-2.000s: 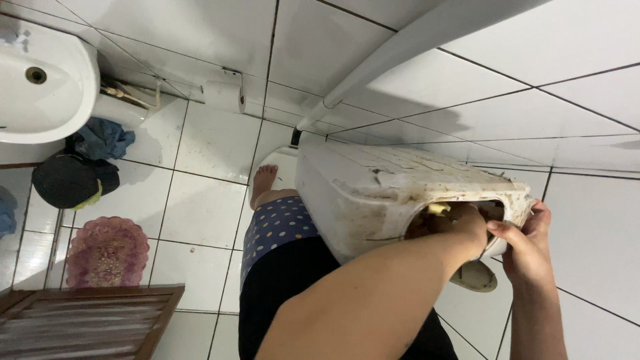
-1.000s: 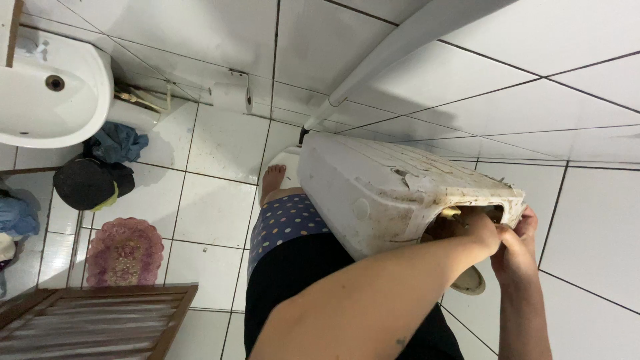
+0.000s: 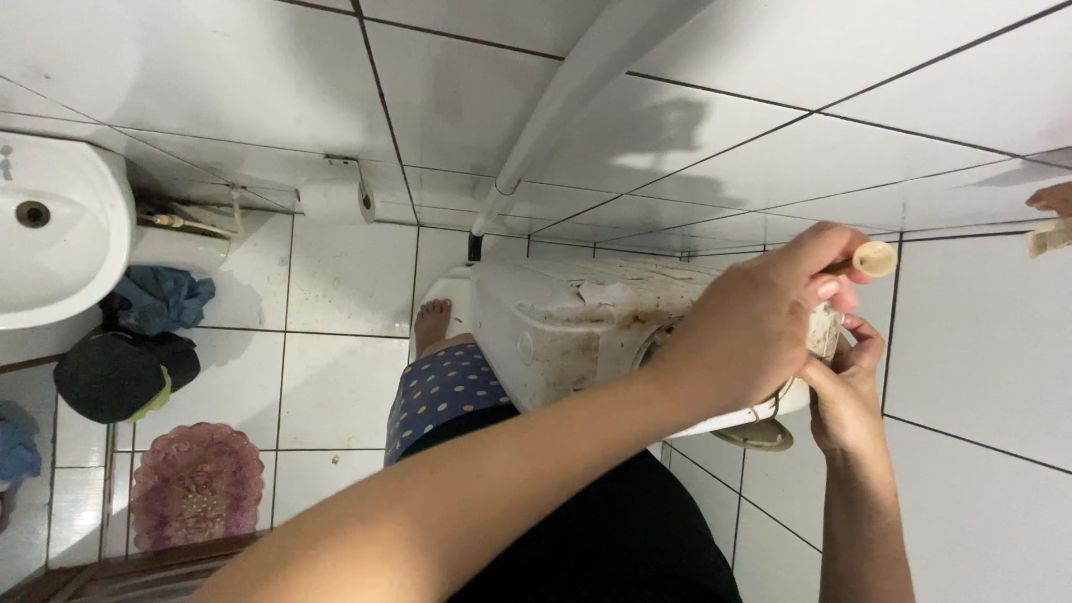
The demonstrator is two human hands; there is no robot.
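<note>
A stained white plastic casing [image 3: 553,335] lies beside the tiled wall, with wires and a partly hidden opening at its right end. My left hand [image 3: 754,310] is above that end, its fingers closed on a small part with a round cream cup-shaped tip [image 3: 875,259]. Just below, my right hand [image 3: 850,385] grips the casing's right edge between thumb and fingers. A round greyish disc [image 3: 758,434] shows under the casing. What my left palm covers is hidden.
A white pipe [image 3: 544,117] runs along the wall. To the left are a washbasin [image 3: 59,239], a toilet roll [image 3: 339,199], blue cloth [image 3: 167,297], a dark cap [image 3: 113,374] and a pink mat [image 3: 197,490]. Fingertips [image 3: 1053,199] show at the far right, perhaps a reflection.
My left hand has come out of the casing's opening and is above its right end, with the cream-tipped part showing. My right hand stays at the casing's edge.
</note>
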